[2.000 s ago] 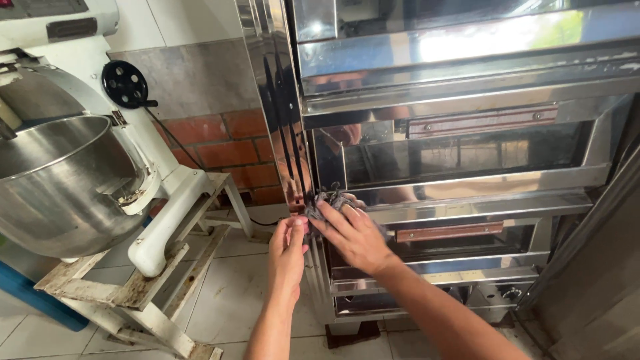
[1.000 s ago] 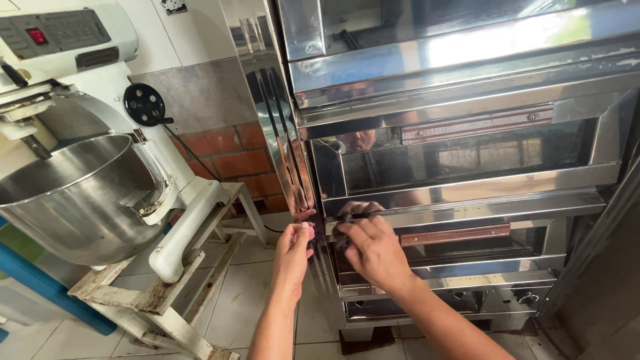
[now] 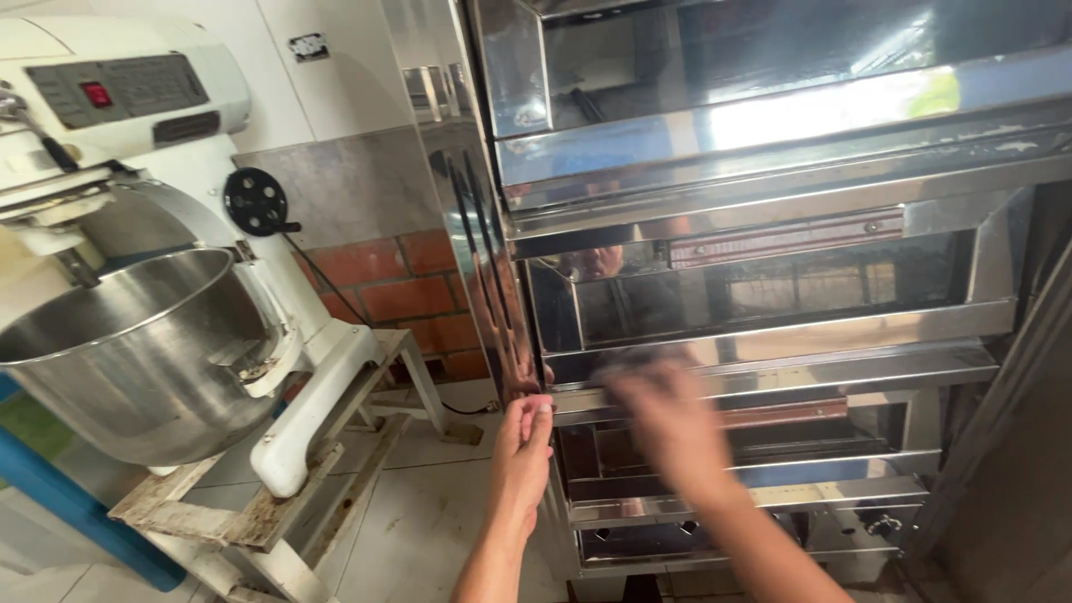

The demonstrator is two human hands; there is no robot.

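A stainless steel deck oven (image 3: 846, 368) with several glass-windowed doors fills the right side. My right hand (image 3: 670, 410), blurred by motion, holds a dark cloth (image 3: 641, 368) against the steel ledge below the middle door. The cloth is mostly behind my fingers and its shape is unclear. Just left of it, my left hand (image 3: 529, 419) touches the oven's front left edge with bent fingertips; whether anything is between them cannot be told. A reddish door handle (image 3: 787, 239) runs above my right hand, and a second, lower handle (image 3: 783, 413) lies beside its wrist.
On the left, a white planetary mixer (image 3: 285, 419) with a steel bowl (image 3: 142, 360) stands on a worn metal stand (image 3: 201, 519). Behind it are a brick and tile wall (image 3: 402, 276) and a black cable. A blue pipe-like thing (image 3: 92, 511) slants at the lower left. Control knobs (image 3: 883, 525) are low on the oven.
My right hand, beside my left two seconds ago, has moved right along the oven's ledge with the dark cloth. My left hand stays at the oven's left edge.
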